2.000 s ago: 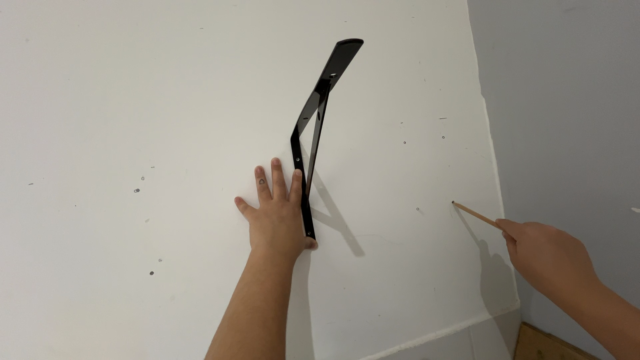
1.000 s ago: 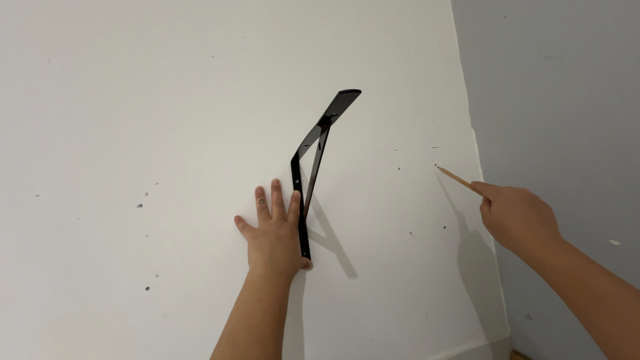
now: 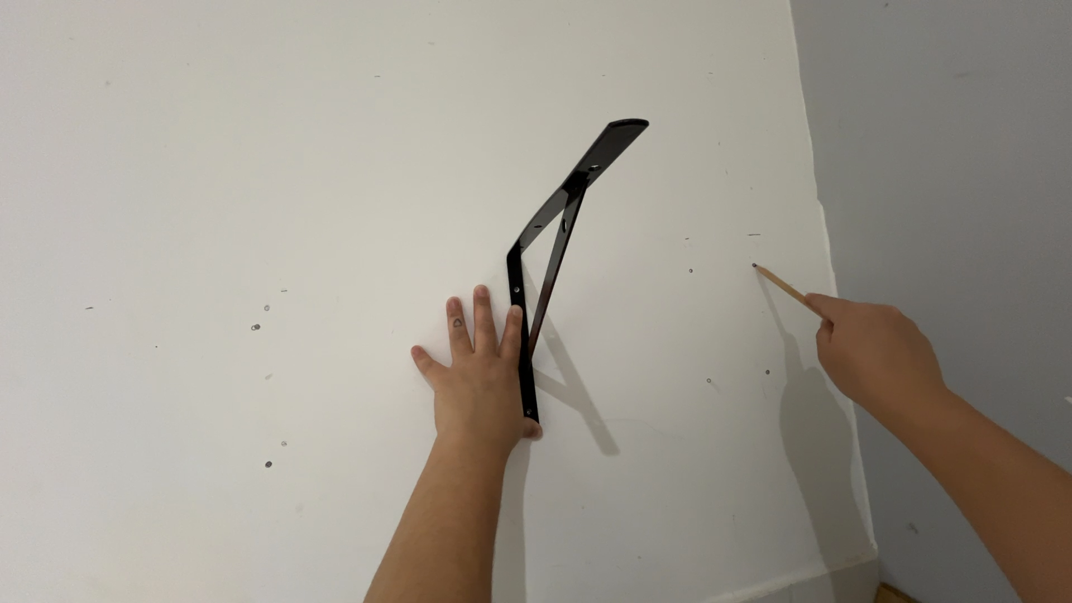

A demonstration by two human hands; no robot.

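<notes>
A black metal shelf bracket [image 3: 525, 335] stands against the white wall [image 3: 377, 184], its upper arm jutting out and joined to the upright by a diagonal brace. My left hand [image 3: 480, 381] lies spread on the wall and presses the upright, index finger along its edge and thumb at its lower end. In my right hand [image 3: 879, 347] is a thin wooden stick, perhaps a pencil [image 3: 787, 289], whose tip touches or nearly touches a small dark mark [image 3: 755, 265] on the wall to the right of the bracket.
Small holes, circles and dashes dot the wall on both sides, among them a dark hole [image 3: 268, 464] at lower left. A grey wall [image 3: 946, 209] meets the white one at the right corner. A skirting edge [image 3: 796, 586] runs along the bottom.
The stick's tip has gone from a lower dark mark on the right to a higher one. My left hand still holds the bracket against the wall.
</notes>
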